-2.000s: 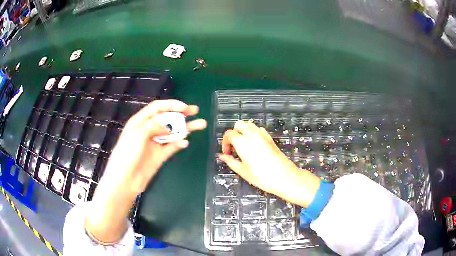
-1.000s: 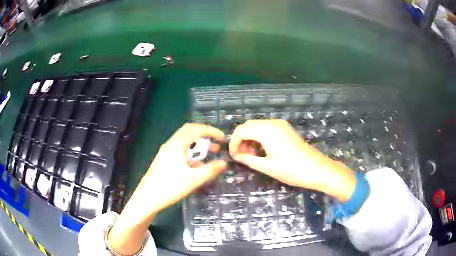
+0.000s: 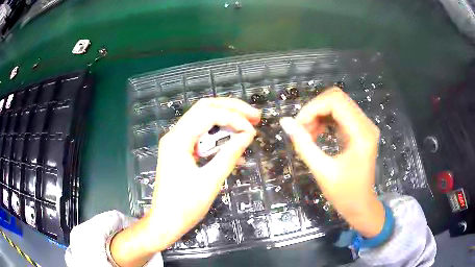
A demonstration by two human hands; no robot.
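My left hand point(image 3: 200, 151) holds a white housing point(image 3: 212, 142) between thumb and fingers, above the clear component tray. A dark round opening and a dark rectangular window show on the housing. My right hand point(image 3: 338, 148) is just to its right over the same tray, thumb and forefinger brought close together; whether a small part is between the fingertips cannot be made out. The clear component tray point(image 3: 147, 177) has many small pockets with dark parts and white specks. A blue strap point(image 3: 384, 229) is around my right wrist.
The black tray point(image 3: 73, 172) is at the left, with white housings in some pockets. A loose white housing point(image 3: 81, 46) and small bits lie on the green mat beyond. At the right edge are a red button point(image 3: 445, 181), a small display point(image 3: 459, 200) and silvery round buttons.
The view has shifted right. Both hands have moved over the middle of the clear tray. The housing has stayed in my left hand and is turned, now showing its rectangular window.
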